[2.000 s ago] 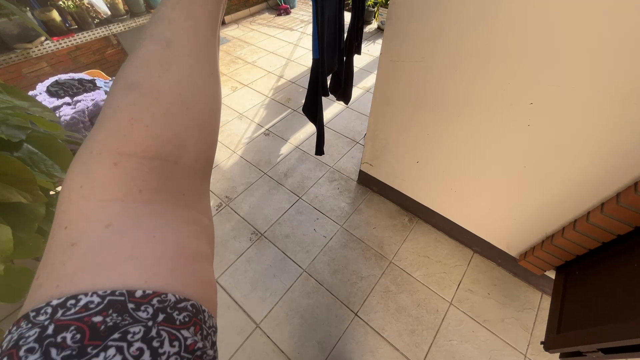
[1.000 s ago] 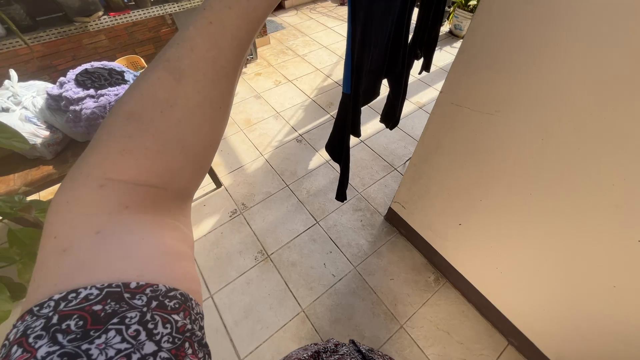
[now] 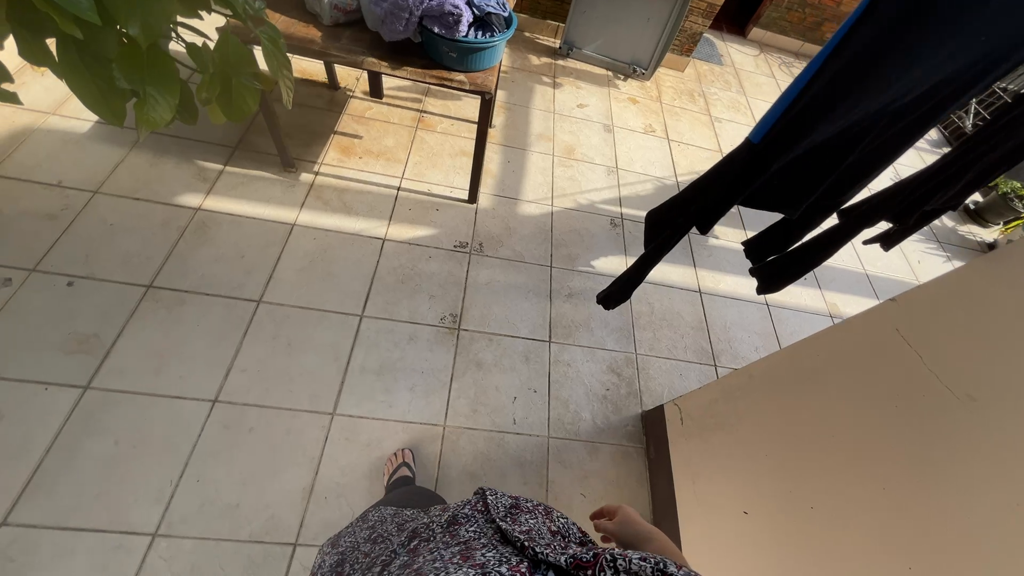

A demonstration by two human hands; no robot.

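Observation:
My right hand (image 3: 620, 524) hangs low at the bottom, beside the patterned blouse (image 3: 480, 536), near the base of the cream wall. Its fingers are loosely curled, and whether anything is in them cannot be made out. My left hand is outside the view. Dark long-sleeved or long-legged garments (image 3: 768, 184) with a blue strip hang at the upper right, above the tiles. A blue plastic basin (image 3: 468, 54) holding clothes stands on a brown bench (image 3: 376, 60), next to a purple fluffy textile (image 3: 396, 18) and a white plastic bag (image 3: 334, 10).
A cream wall (image 3: 848, 416) with a dark baseboard closes off the lower right. Leafy branches (image 3: 144, 64) reach in at the upper left. A grey metal panel (image 3: 624, 32) leans beyond the bench. My sandalled foot (image 3: 398, 466) is on the floor tiles (image 3: 296, 352); a potted plant (image 3: 998, 204) sits far right.
The raised arm that crossed the left of the earlier frames is gone from view. A hand now shows low at the bottom. The view has swung left and down, bringing in the bench and basin.

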